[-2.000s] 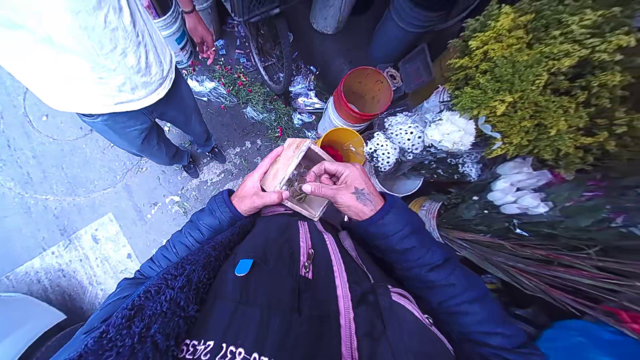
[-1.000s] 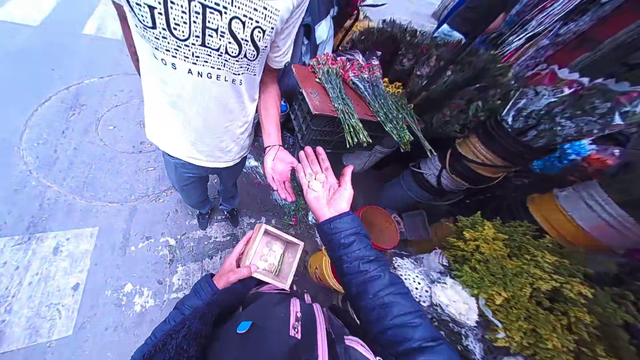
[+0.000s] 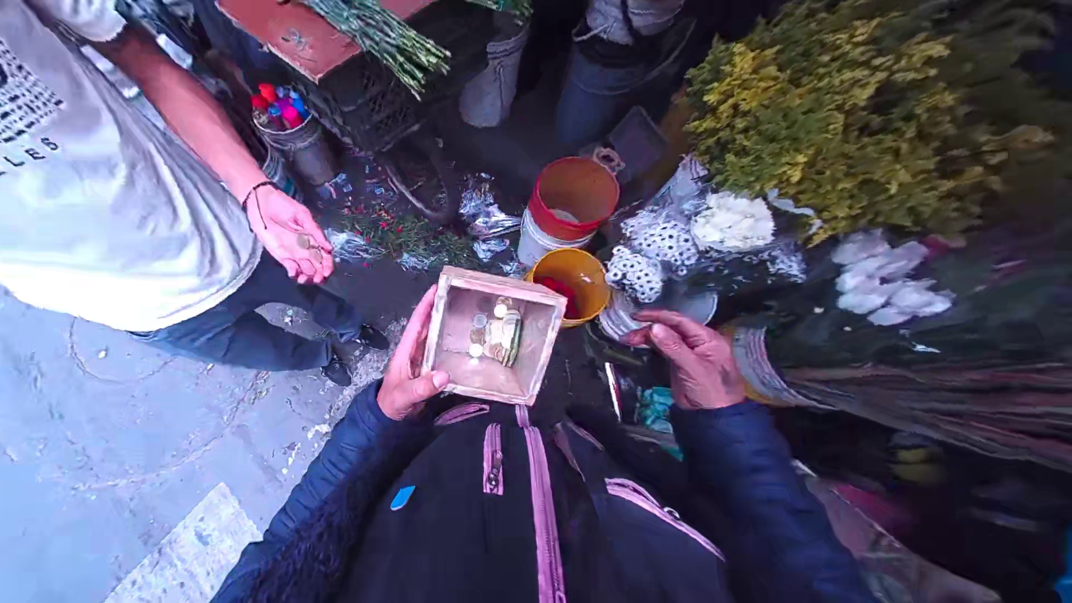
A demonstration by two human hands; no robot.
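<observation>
My left hand grips the left side of a small open wooden box in front of my chest. Inside it lie several coins and what looks like a folded banknote. To the right of the box, my right hand is raised with its fingers curled; whether anything is between the fingertips cannot be told. At the left, another person's hand is held palm up with coins on it, apart from my hands.
Beyond the box stand an orange-red bucket and a yellow bucket. White flowers and yellow-green foliage fill the right. Cut stems lie on a red board over a black crate. The other person stands left.
My right hand, open palm up with coins beside the other person's hand a second ago, has drawn back to the right of the box. The other person's palm now holds coins. The view has shifted.
</observation>
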